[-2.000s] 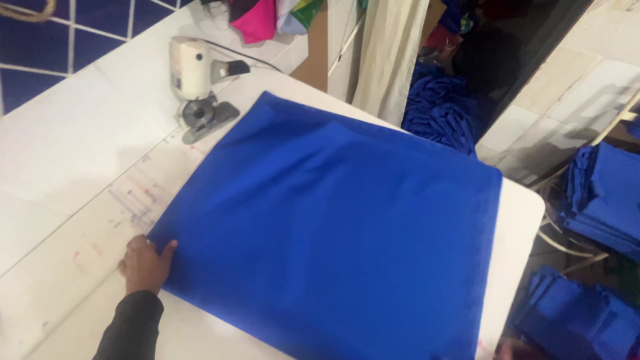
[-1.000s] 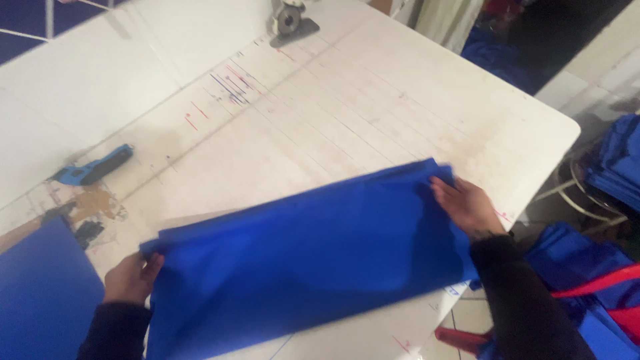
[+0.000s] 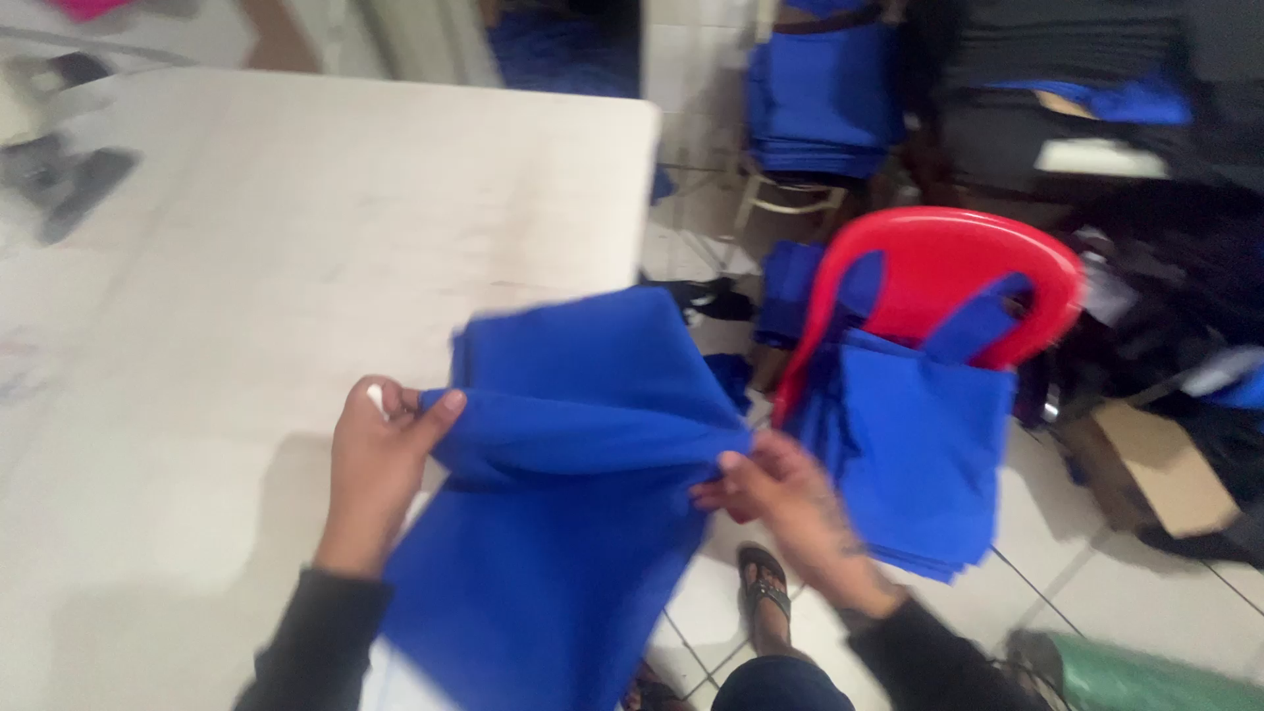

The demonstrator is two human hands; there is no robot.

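Note:
Between my two hands a folded piece of blue fabric (image 3: 583,434) is stretched, over the corner area of a white table (image 3: 395,227). My left hand (image 3: 390,459) pinches its left edge between thumb and fingers. The right edge is gripped by my right hand (image 3: 780,484), beyond the side of the table. The upper part of the fabric is folded, and its lower part hangs down toward me. At the table's far left stands an electric rotary fabric cutter (image 3: 69,178), blurred and partly out of view.
Right of the table, a red plastic chair (image 3: 958,222) bears stacked blue fabric pieces (image 3: 923,454). Behind it, another blue stack (image 3: 825,99) rests on a seat. A cardboard box (image 3: 1150,469) and a green roll (image 3: 1145,671) are on the tiled floor, with dark fabric piled at right.
The blue fabric has gone from lying spread on the table to being held folded in both hands, now at the table's right side. The view has swung right.

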